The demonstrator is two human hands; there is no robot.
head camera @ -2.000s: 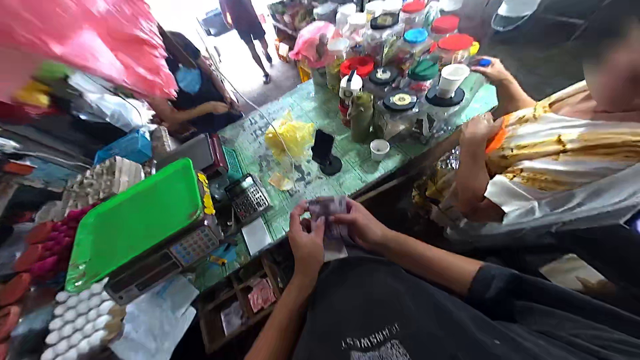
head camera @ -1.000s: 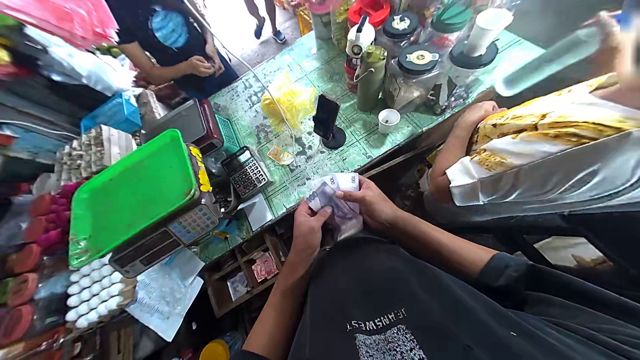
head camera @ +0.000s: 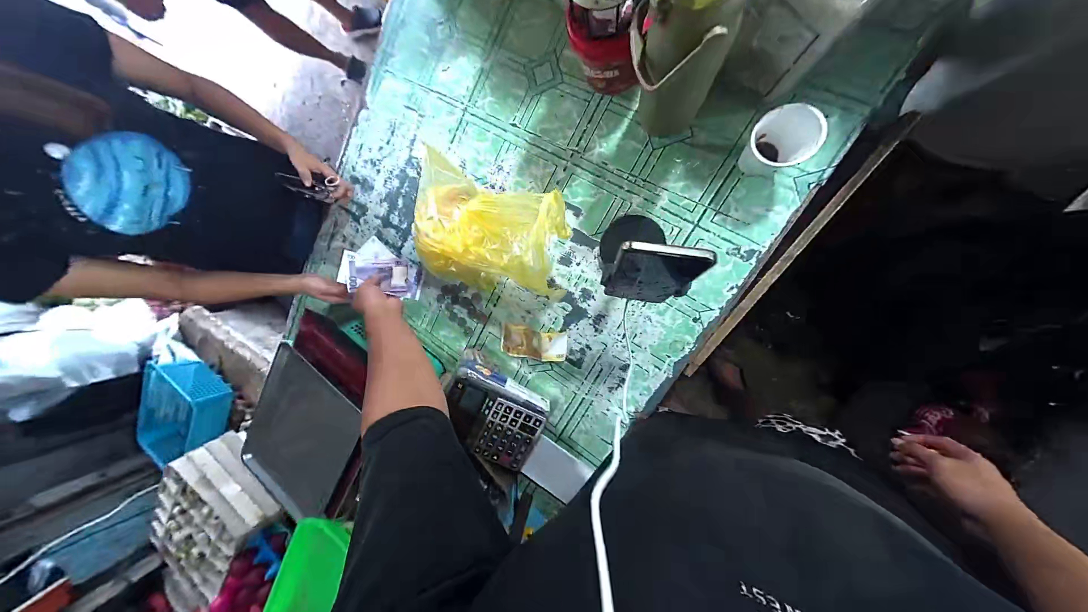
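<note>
My left hand reaches across the green tile-patterned counter, its fingers on several purple banknotes. Another person's hand touches the same notes from the far side. A yellow plastic bag lies just right of the notes. An orange-brown banknote rests flat on the counter, above a calculator. Low at the right, away from the counter, my right hand hangs with its fingers partly curled; whether it holds something small is unclear. A phone stands on a round black stand, with a white cable nearby.
A white cup sits near the counter's edge. An olive-green container and a red container stand at the back. At the left are a scale with a dark tray, a blue basket and stacked egg trays.
My hands, earlier together on the purple notes near my body, are apart. The left has moved out across the counter with notes to the other person; the right is lower right. The view has shifted strongly.
</note>
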